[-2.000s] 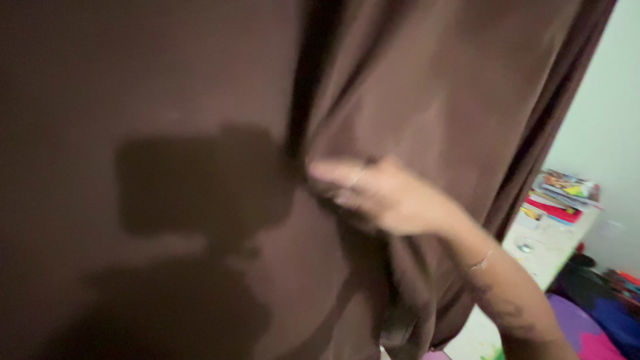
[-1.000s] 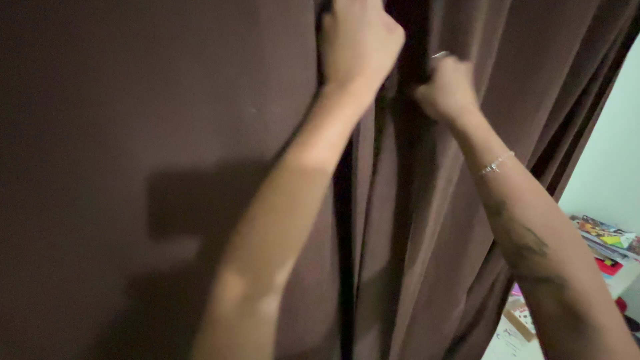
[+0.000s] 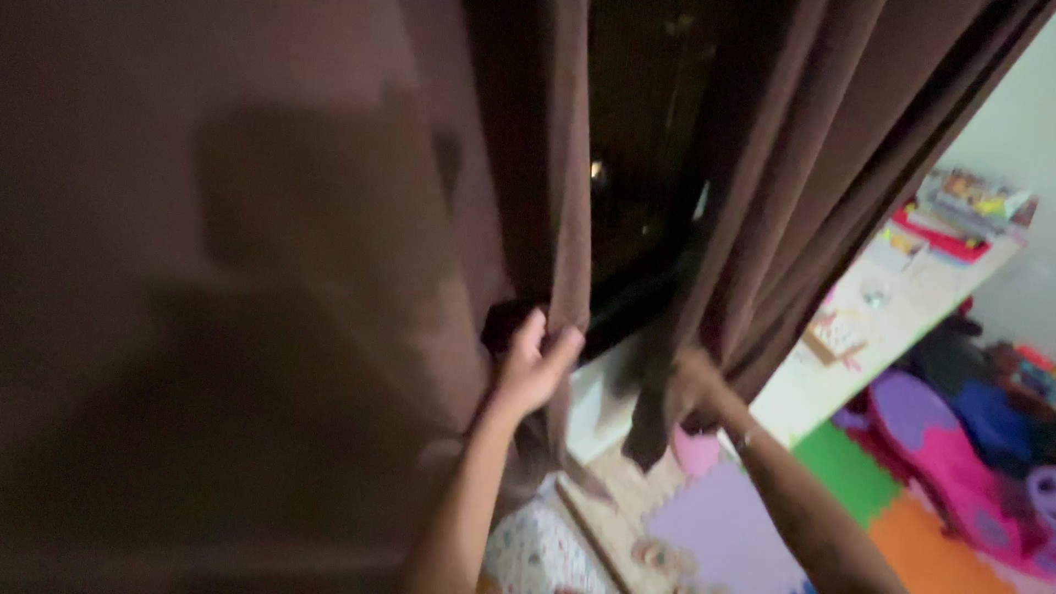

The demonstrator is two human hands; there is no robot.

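Observation:
Two brown curtain panels hang in front of me, parted over a dark window (image 3: 643, 165). My left hand (image 3: 532, 367) grips the inner edge of the left curtain (image 3: 330, 206) low down, thumb and fingers pinching its fold. My right hand (image 3: 697, 384), blurred, is closed on the lower part of the right curtain (image 3: 792, 190), whose bottom end hangs bunched below it. A bracelet is on the right wrist. A shadow falls across the left curtain.
At the right, a white shelf top (image 3: 932, 289) bears books and magazines (image 3: 978, 198). Purple, green and orange foam mats (image 3: 932, 536) cover floor below, beside a pink and purple plastic toy (image 3: 932, 429). Patterned fabric (image 3: 540, 553) lies at the bottom centre.
Both hands have come down from high on the curtains to their lower parts. The curtains, close together a second ago, now stand apart with dark glass showing between them.

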